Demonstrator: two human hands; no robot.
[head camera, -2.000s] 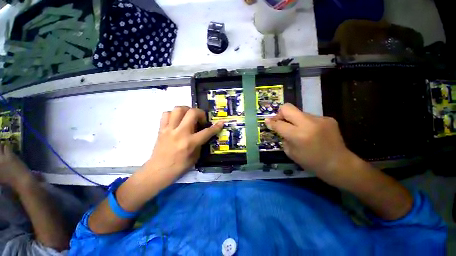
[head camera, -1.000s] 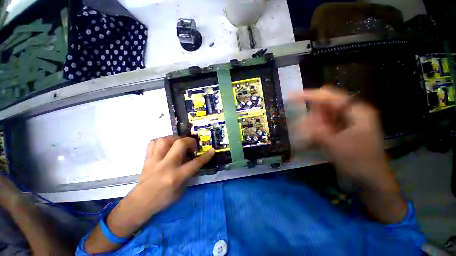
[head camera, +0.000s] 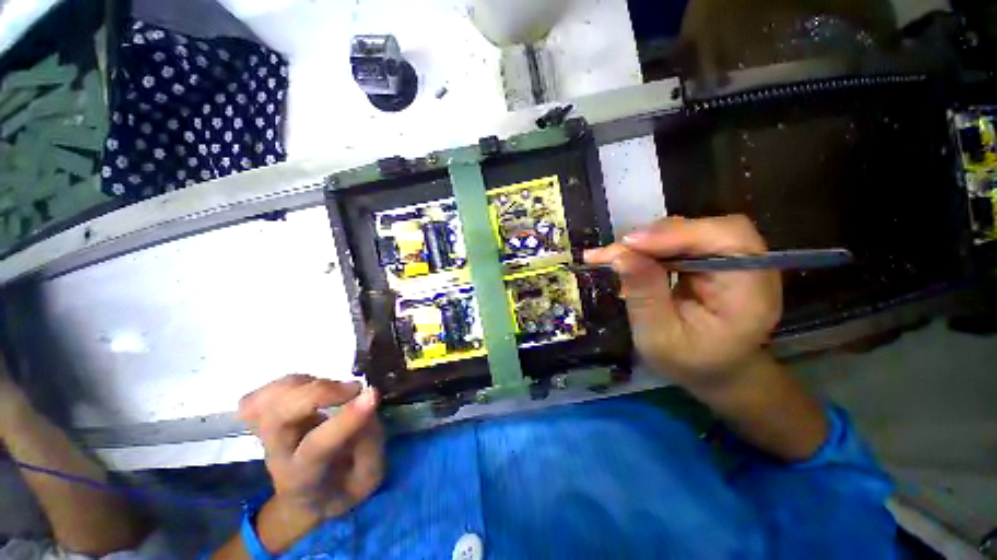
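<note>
A black wave solder pallet lies slightly turned across the rails in front of me. It holds yellow-edged circuit boards in two rows, packed with parts. A green hold-down bar lies across their middle. My right hand holds grey tweezers between thumb and fingers at the pallet's right side, tips toward the boards. The tips are partly hidden by the fingers. My left hand is at the pallet's lower left corner, fingers half bent, fingertips by the frame, with nothing visible in it.
Conveyor rails run left and right. A toothed chain is at upper right. More boards show at the right edge. Behind are green strips, a polka-dot cloth and a dark round object. Another person's arm is at left.
My left hand has moved off the boards to the pallet's lower left corner. My right hand lifted away, then came back to the pallet's right side with the tweezers showing. The view has shifted.
</note>
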